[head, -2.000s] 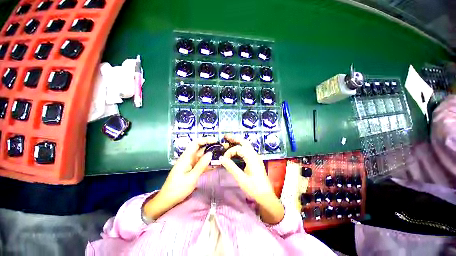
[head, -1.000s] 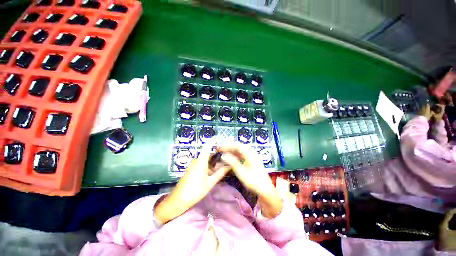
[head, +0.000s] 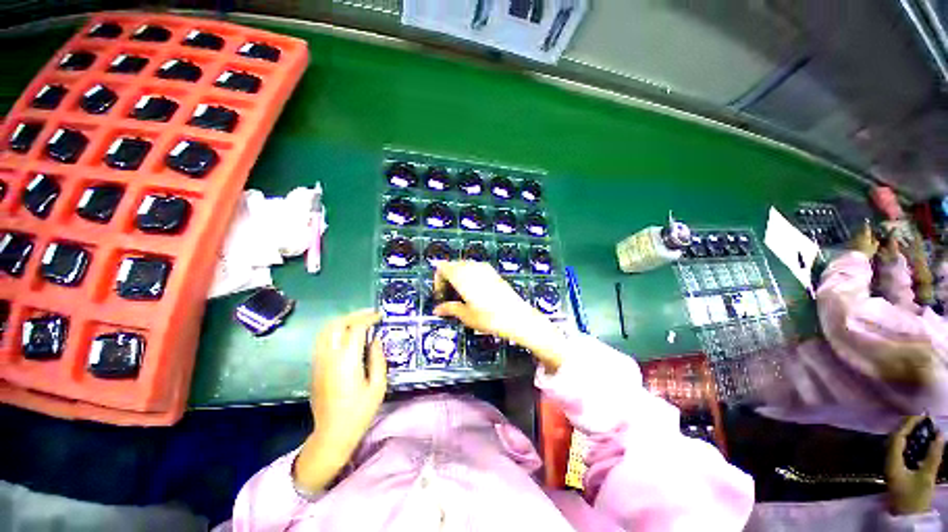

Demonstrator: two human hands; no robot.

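The clear tray (head: 468,155) lies straight ahead with rows of black lens units (head: 471,183). My right hand (head: 478,299) reaches over its fourth row. Its thumb and fingers are around a black lens unit (head: 442,294) at the second column, and the hand hides pockets to the right of it. My left hand (head: 348,366) is at the tray's near left corner, fingers pointing forward. A narrow dark shape shows at its fingers; I cannot tell whether it is held. A single loose unit (head: 264,310) lies left of the tray.
An orange-red tray (head: 216,237) with black units stands at left, beside white wipes (head: 255,234). At right are a blue pen (head: 576,299), a black stick (head: 621,310), a bottle (head: 647,249) and a second clear tray (head: 728,296). A lower red tray (head: 681,379) and neighbours' hands show too.
My hands were together around a black unit at the tray's near edge; they have parted. The right has moved forward over the tray, the left to its near left corner. The view has shifted.
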